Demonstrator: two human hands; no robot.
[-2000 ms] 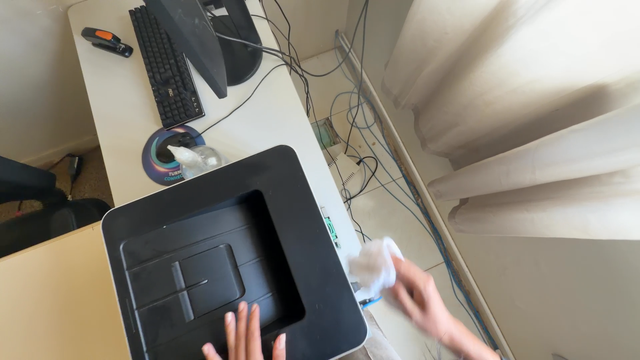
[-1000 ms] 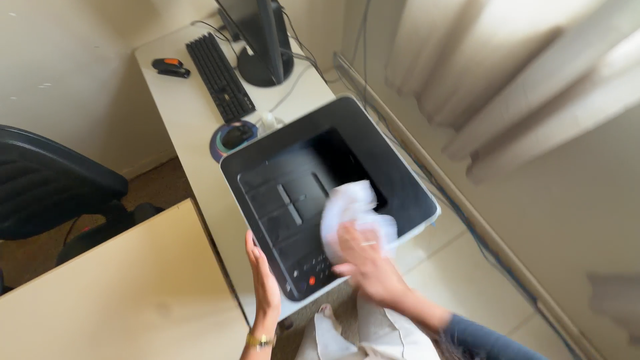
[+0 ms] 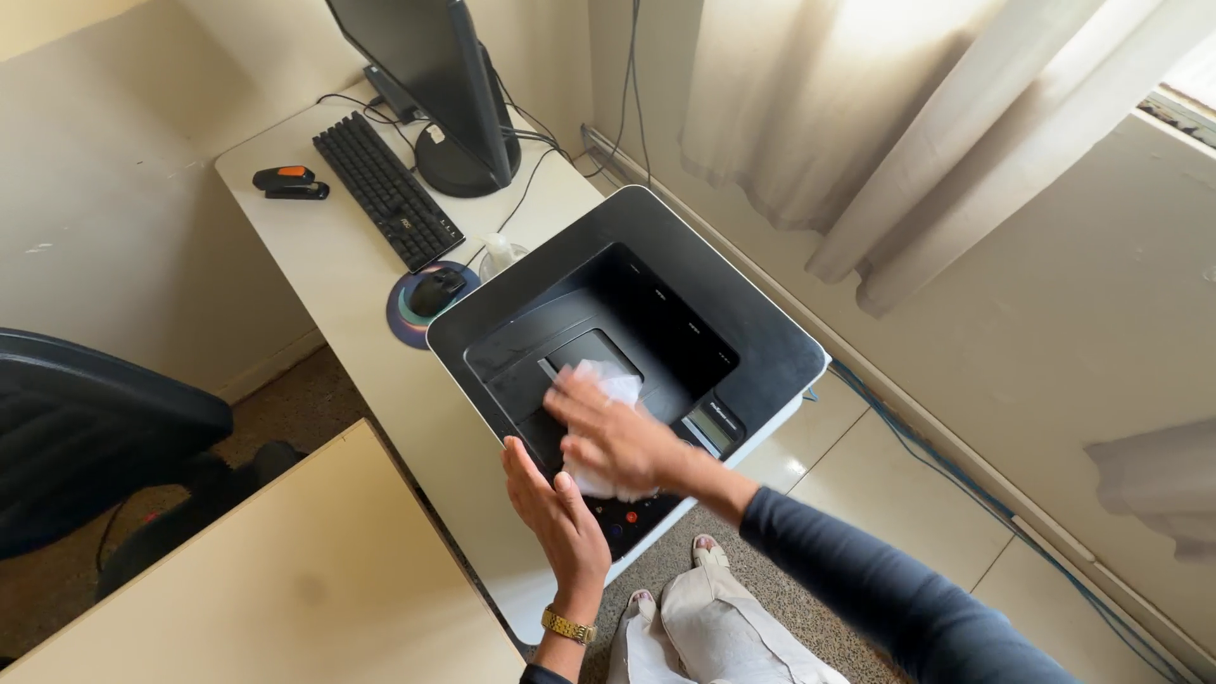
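A black-topped printer (image 3: 750,313) with white sides stands on the near part of the white desk. My right hand (image 3: 617,432), a little blurred, presses a white cloth (image 3: 608,380) on the printer's recessed output tray (image 3: 560,323). Part of the cloth is hidden beneath my palm. My left hand (image 3: 560,518) rests against the printer's near left edge, fingers extended, holding no object; a gold-coloured watch is on its wrist. Between my hands and the near corner lie the control buttons (image 3: 631,518), and a small display (image 3: 711,427) sits right of the cloth.
Beyond the printer are a mouse (image 3: 437,292) on a round pad, a clear bottle (image 3: 499,255), a black keyboard (image 3: 389,190), a stapler (image 3: 290,182) and a monitor (image 3: 427,76). A second tabletop (image 3: 275,570) and black chair (image 3: 95,437) are left. Blue cables (image 3: 902,427) run along the right wall.
My right hand with the cloth has gone from beside the printer's right side onto its top, then further into the output tray. My left hand has moved from the tray area to the printer's left edge.
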